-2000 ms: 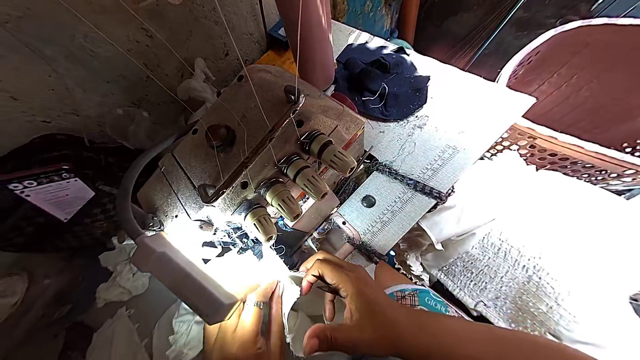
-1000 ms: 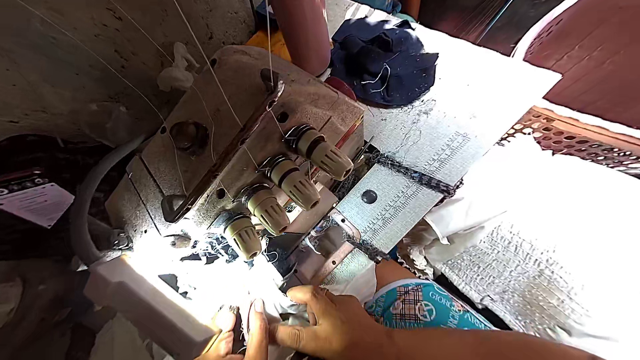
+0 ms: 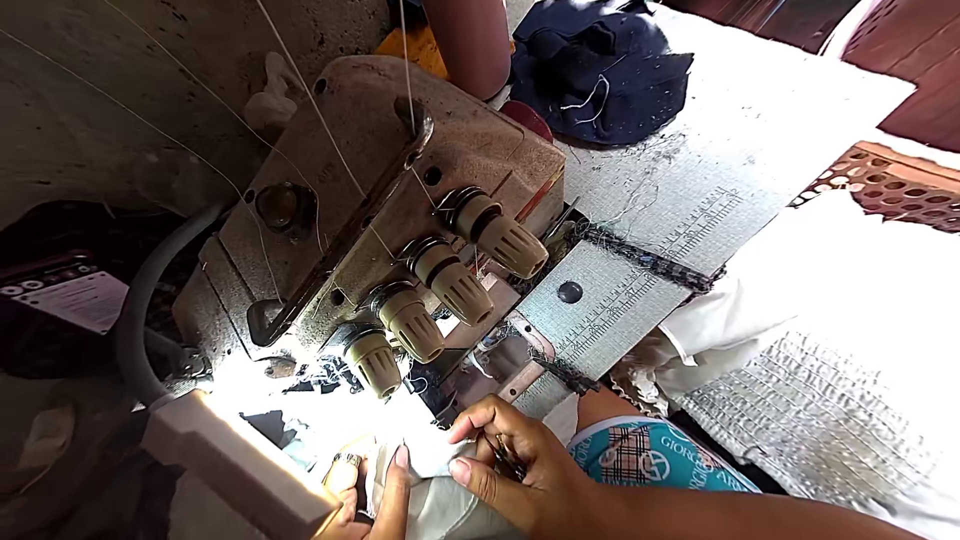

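Observation:
An overlock sewing machine [image 3: 420, 172] with a row of beige tension knobs [image 3: 450, 285] and several threads stands over a metal bed marked with rulers. Below its front edge, my left hand [image 3: 367, 487], with a ring on one finger, pinches pale fabric [image 3: 442, 502] at the bottom of the view. To the right of it, my right hand [image 3: 517, 465] holds the same fabric between thumb and index finger; a small dark metal tool, perhaps thread snips, lies within its curled fingers. Glare from the lamp hides the needle area and part of the cloth.
A lamp housing [image 3: 240, 465] juts out at the lower left. Dark blue fabric [image 3: 604, 71] lies on the machine table [image 3: 780, 112], behind the bed. White gathered cloth [image 3: 817, 420] is heaped at the right. A phone [image 3: 64, 289] with a lit screen rests at the far left.
My right hand's thumb and index finger have risen into a raised pinch, and the dark tool in its palm now shows. The view has shifted closer to the machine.

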